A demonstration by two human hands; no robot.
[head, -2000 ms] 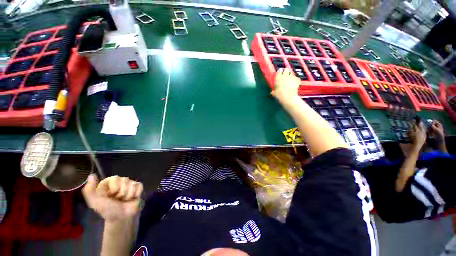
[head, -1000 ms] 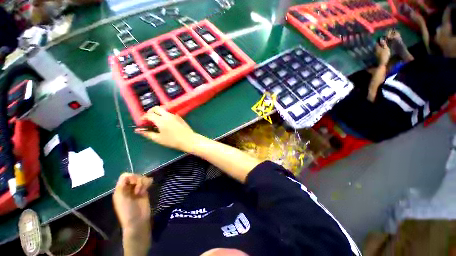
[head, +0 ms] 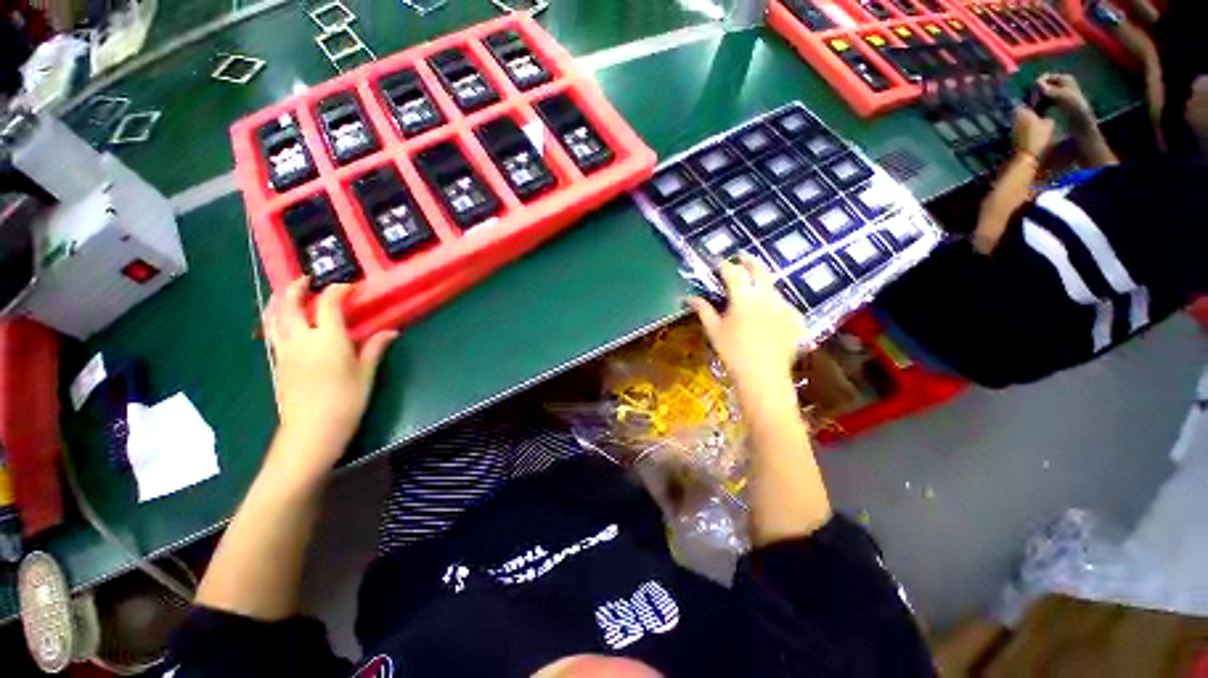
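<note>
The red foam phone tray (head: 464, 245) holds two rows of dark keypad phones (head: 392, 212) in its pockets. My left hand (head: 315, 364) is at its front left corner, fingers apart, fingertips at the lower end of a phone (head: 318, 239) that sits in its pocket. The clear lens blister tray (head: 848, 285) with its grid of black-framed display windows (head: 795, 246) lies to the right. My right hand (head: 753, 315) is at its front left edge, fingertips over the edge. Whether the right fingers pinch anything is hidden.
A white control box (head: 113, 258) and white paper (head: 170, 446) are at left, a small fan (head: 50, 609) below. A clear bag of yellow scraps (head: 676, 411) hangs under the bench edge. More red trays (head: 868, 93) and another person's hands (head: 1037, 126) are at upper right.
My right hand has moved from the red tray's front left corner right to the blister tray. My left hand has risen to that corner. The yellow liners beside the blister tray no longer show on the bench.
</note>
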